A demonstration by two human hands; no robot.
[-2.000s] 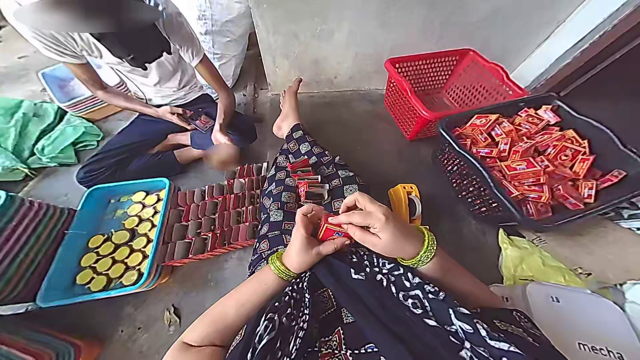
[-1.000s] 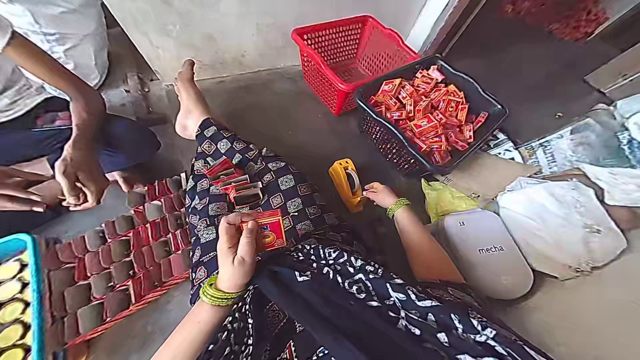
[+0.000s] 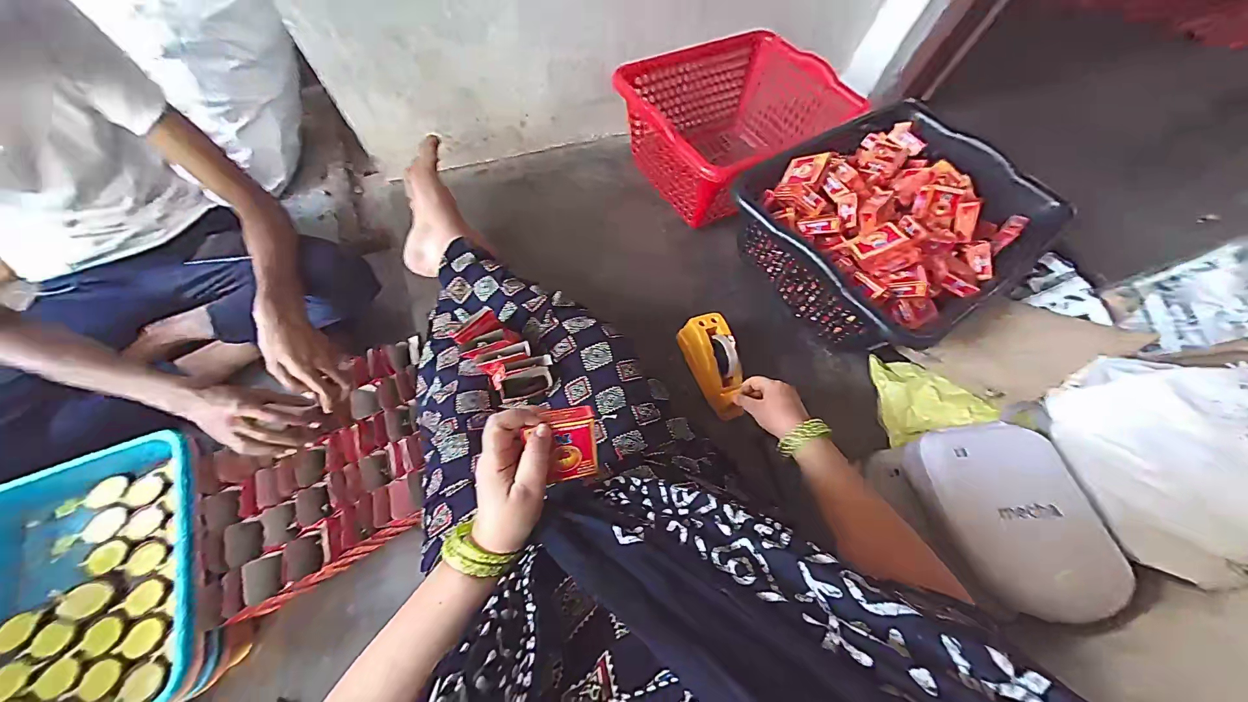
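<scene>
My left hand (image 3: 512, 478) pinches a small flat red and yellow packet (image 3: 571, 444) over my lap. At the front end of a yellow tape dispenser (image 3: 709, 361) on the floor, my right hand (image 3: 770, 405) has its thumb and fingertips together; whether tape is between them is too small to tell. Several more small red boxes (image 3: 502, 359), some with open ends, rest in a row on my patterned trouser leg. A black plastic basket (image 3: 780, 283) heaped with red and yellow packets (image 3: 882, 244) stands beyond the dispenser.
A red plastic basket (image 3: 682, 161) is by the wall. At left, a person's hands (image 3: 292, 366) are over rows of dark red and grey pieces (image 3: 312, 487). A blue tray (image 3: 180, 546) holds round yellow-green pieces. Yellow plastic (image 3: 921, 400) and a grey-white device (image 3: 1024, 526) lie right.
My right hand has left the packet, which both hands held two seconds ago, and reached the tape dispenser. My left hand keeps the packet. The other person's hands are now over the rows.
</scene>
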